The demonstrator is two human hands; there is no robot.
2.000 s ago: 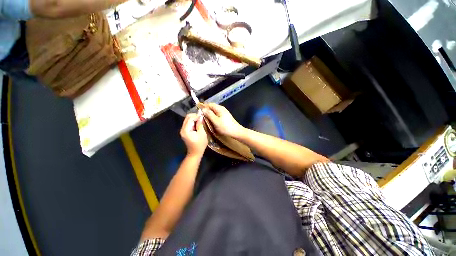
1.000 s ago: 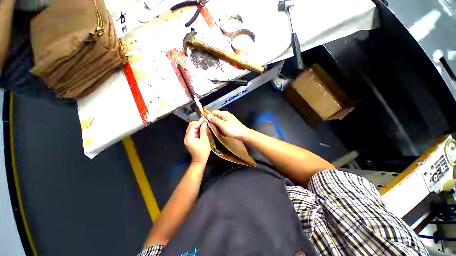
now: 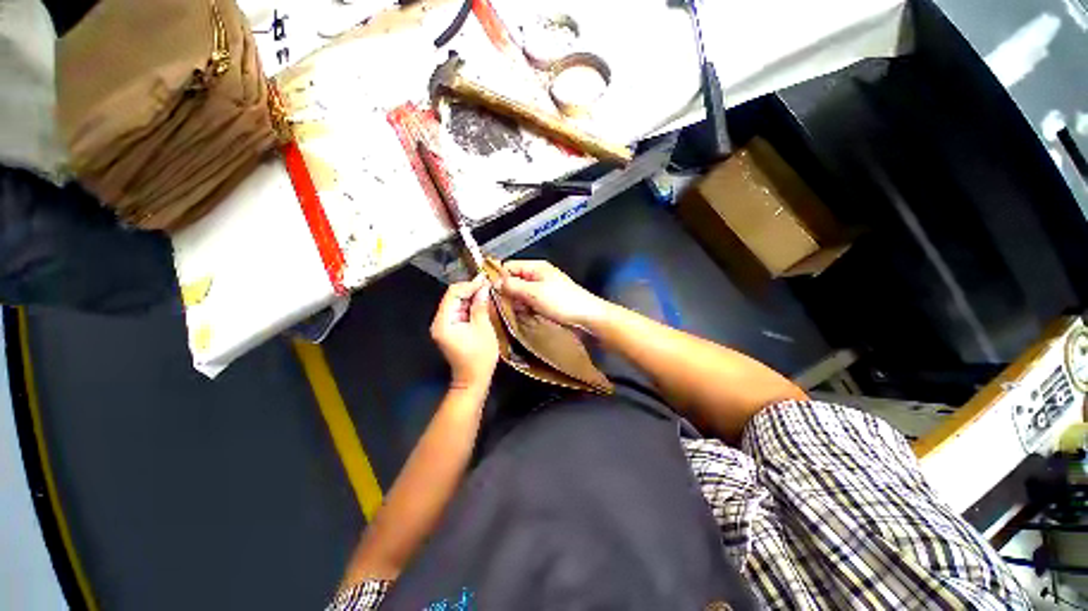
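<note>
A brown zippered pouch (image 3: 555,349) hangs over my lap, gaping open, its upper end at the tip of the narrow bar anvil (image 3: 470,245) that juts over the table edge. My left hand (image 3: 467,328) pinches the pouch's upper end from the left. My right hand (image 3: 543,292) grips the same end from the right. The fingertips of both hands meet just below the bar tip. Any slider or stop between them is hidden.
The white table (image 3: 245,269) holds a brown panel stack (image 3: 167,113), a wooden-handled hammer (image 3: 537,117), a tape roll (image 3: 580,84), a thin black tool (image 3: 546,187) and a steel-shaft hammer (image 3: 712,96). A cardboard box (image 3: 758,215) is beyond the edge. Another person's dark clothing (image 3: 78,251) shows at left.
Both hands stay at the bar tip with the pouch, with only slight finger shifts. At left, the other person's arm has left the stack, and dark clothing now shows beside it. The view has shifted slightly.
</note>
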